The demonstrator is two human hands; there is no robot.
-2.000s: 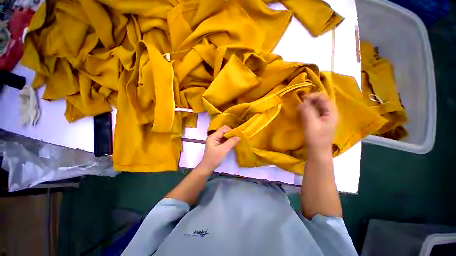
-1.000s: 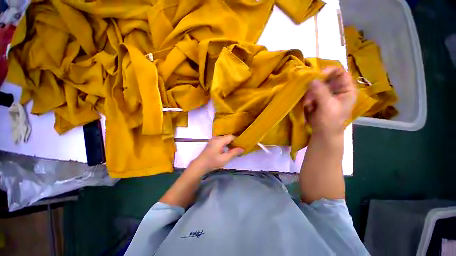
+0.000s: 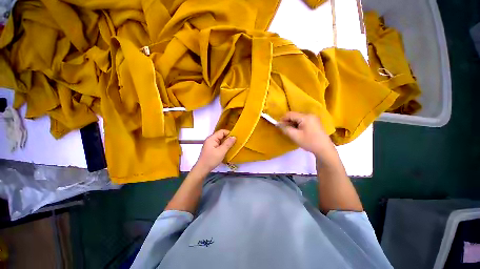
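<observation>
Mustard-yellow trousers [image 3: 297, 89] lie bunched on the table before me, a leg panel spread to the right. Their waistband [image 3: 253, 94] runs in a curved strip from the top towards me. My left hand [image 3: 215, 149] pinches the waistband's near end between thumb and fingers. My right hand [image 3: 302, 130] is closed on a short white loop or tape [image 3: 269, 119] that sticks out from the waistband's right edge. I cannot see snips in the right hand; its palm is hidden.
More yellow garments [image 3: 68, 63] are piled at left, one hanging near the table's front edge. A black flat rectangle [image 3: 92, 147], off-white gloves [image 3: 15, 130] and a clear plastic bag [image 3: 52, 184] are at left. A grey tub [image 3: 443, 68] with yellow garments stands right.
My right hand has left the waistband's far end and moved down and left to the white loop. The waistband now curves away from me; my left hand has shifted slightly left with its near end.
</observation>
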